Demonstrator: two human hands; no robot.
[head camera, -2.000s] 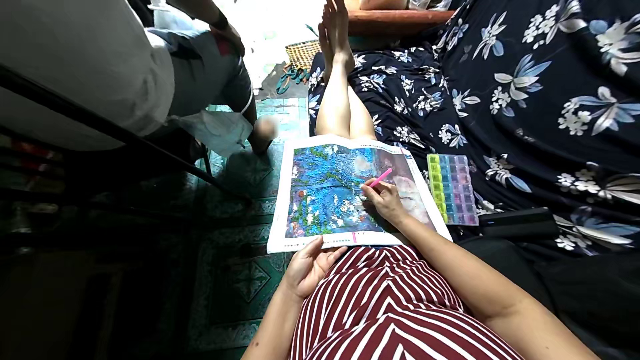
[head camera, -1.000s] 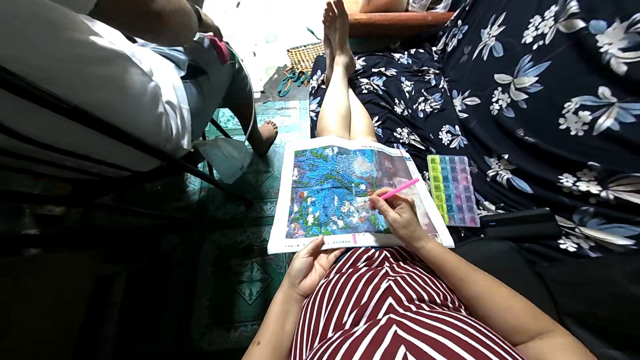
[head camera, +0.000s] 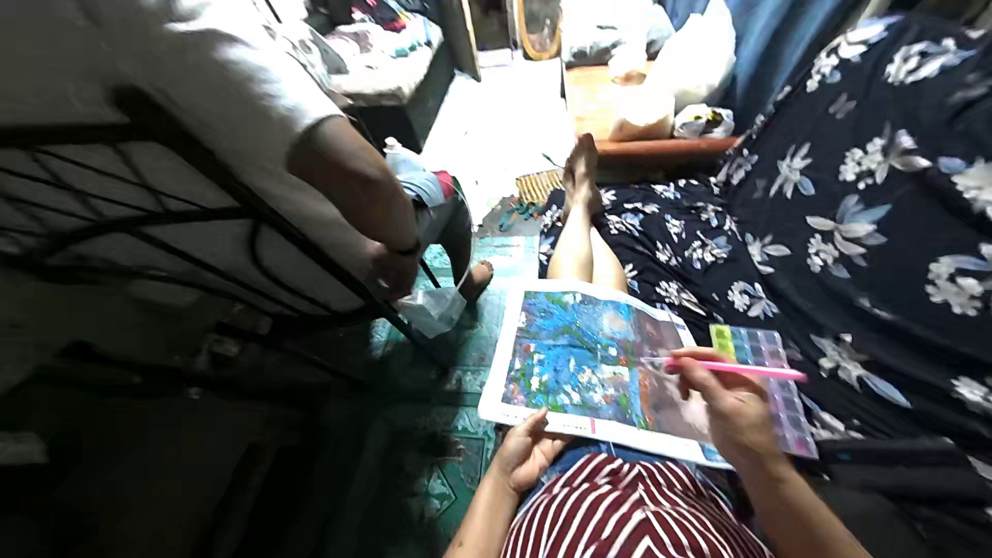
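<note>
A diamond painting canvas (head camera: 570, 349) with a mostly blue picture and a white border lies across my lap. My left hand (head camera: 528, 453) grips its lower edge, thumb on top. My right hand (head camera: 725, 399) holds a pink pen-like applicator (head camera: 752, 370) above the canvas's right part, its tip pointing left. Beyond my right hand, at the canvas's right side, is a compartment tray (head camera: 775, 353) of clear plastic with yellow-green and purplish cells, partly hidden by the hand and forearm.
A black floral cover (head camera: 821, 256) spreads under my legs and to the right. At the left, a person in a white shirt (head camera: 225, 93) sits by a dark metal frame (head camera: 310, 252), near a clear plastic bag (head camera: 434, 310). A dark case (head camera: 883, 459) lies beside the tray.
My right hand has moved right over the canvas, with the pink applicator now lying more level. The seated person's arm has come down beside the metal frame. The view has shifted.
</note>
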